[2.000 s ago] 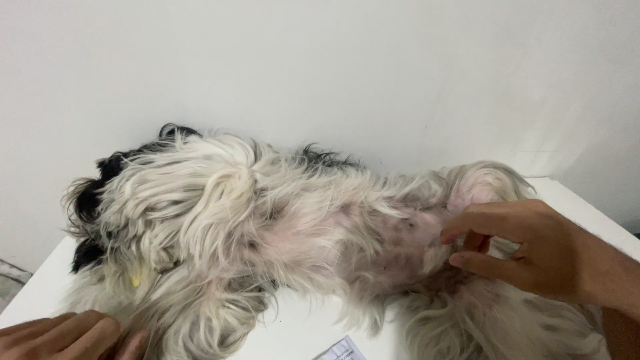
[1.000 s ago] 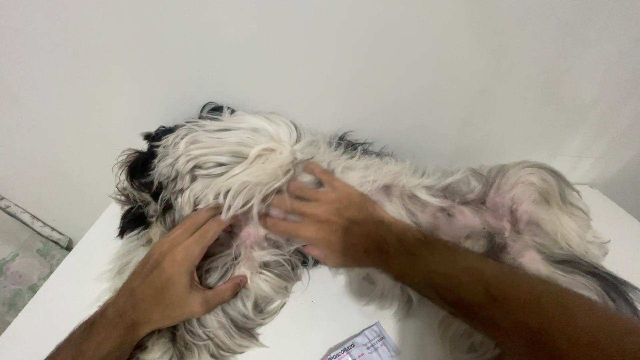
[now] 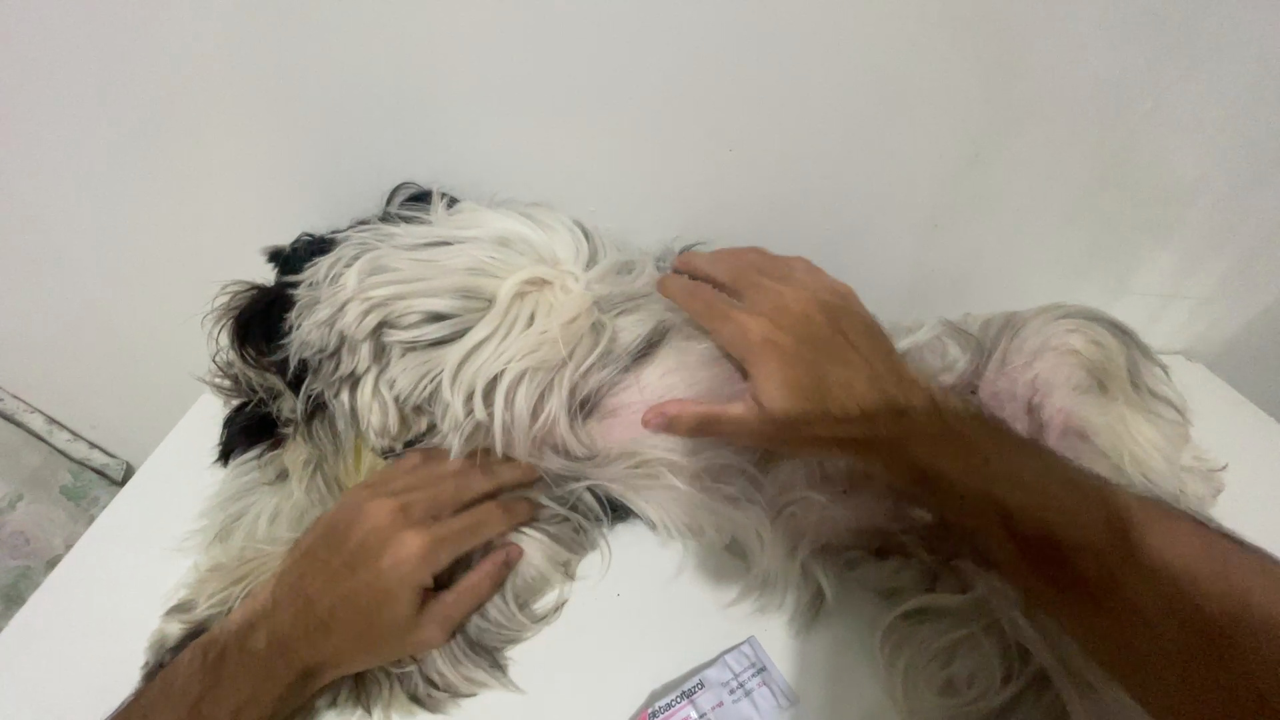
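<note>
A long-haired white and black dog (image 3: 450, 330) lies on a white table, its pinkish belly skin showing between the fur. My left hand (image 3: 410, 560) rests on the fur of a front leg at the lower left, fingers slightly spread. Across the chest, my right hand (image 3: 790, 350) lies with thumb and fingers apart beside a patch of bare pink skin. Neither hand is closed on anything. A printed packet or box (image 3: 725, 685) lies on the table at the bottom edge, partly cut off by the frame.
The white table top (image 3: 640, 590) runs under the dog. Behind it stands a plain pale wall (image 3: 640, 120). At the far left are a worn strip (image 3: 65, 435) and a floral-patterned surface (image 3: 40, 530) below it.
My right hand has moved from the dog's hind end to its chest. My left hand has come from the lower left corner onto the front leg's fur. The view has shifted closer.
</note>
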